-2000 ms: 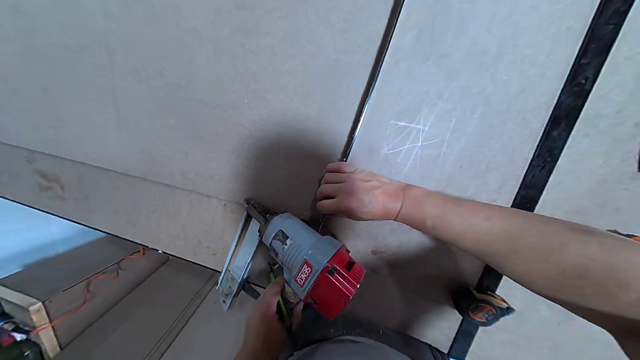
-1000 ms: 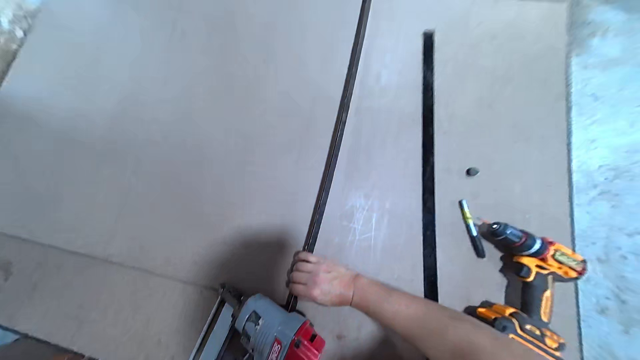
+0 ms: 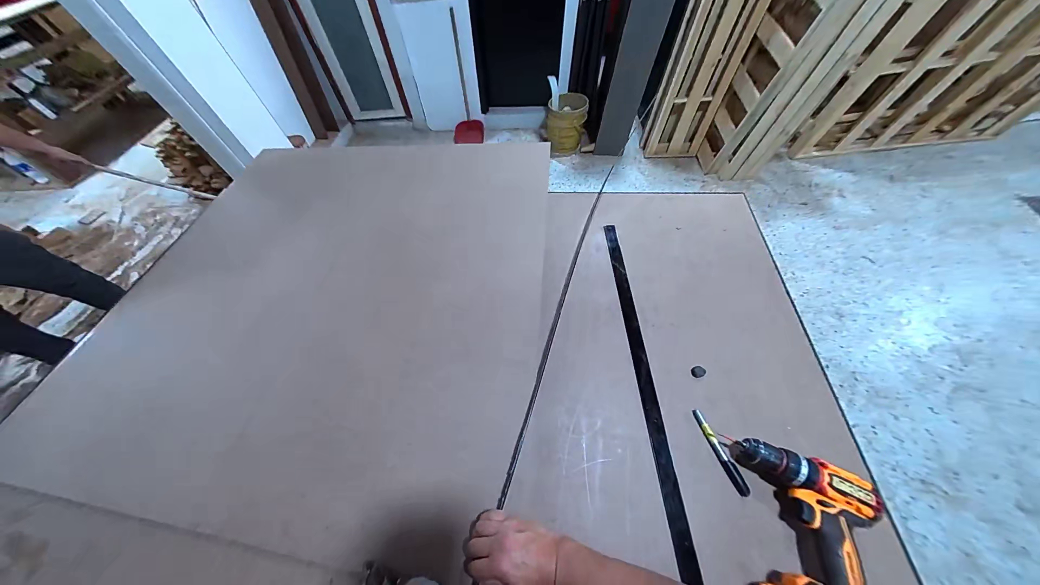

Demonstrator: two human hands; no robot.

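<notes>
My right hand (image 3: 513, 548) is closed around the near end of a long, thin dark strip (image 3: 543, 366), which runs away from me over the brown boards and past their far edge. My left hand is out of view. At the bottom edge, just left of my right hand, only the tip of the grey and red power tool (image 3: 398, 575) shows. A flat black bar (image 3: 650, 398) lies on the board to the right of the strip. Farther right are a marker pen (image 3: 721, 453), a small dark round piece (image 3: 698, 371) and an orange and black cordless drill (image 3: 821, 496).
A large brown board (image 3: 325, 325) overlaps another board (image 3: 715, 284). Beyond them stand a yellow bucket (image 3: 566, 123), a red dustpan (image 3: 469, 132) and wooden slatted frames (image 3: 764, 73). At the left edge are a person's dark-clad legs (image 3: 49, 276).
The view has swung up towards the far end of the boards. My right hand stays on the strip. My left hand, at the power tool two seconds ago, has left the view.
</notes>
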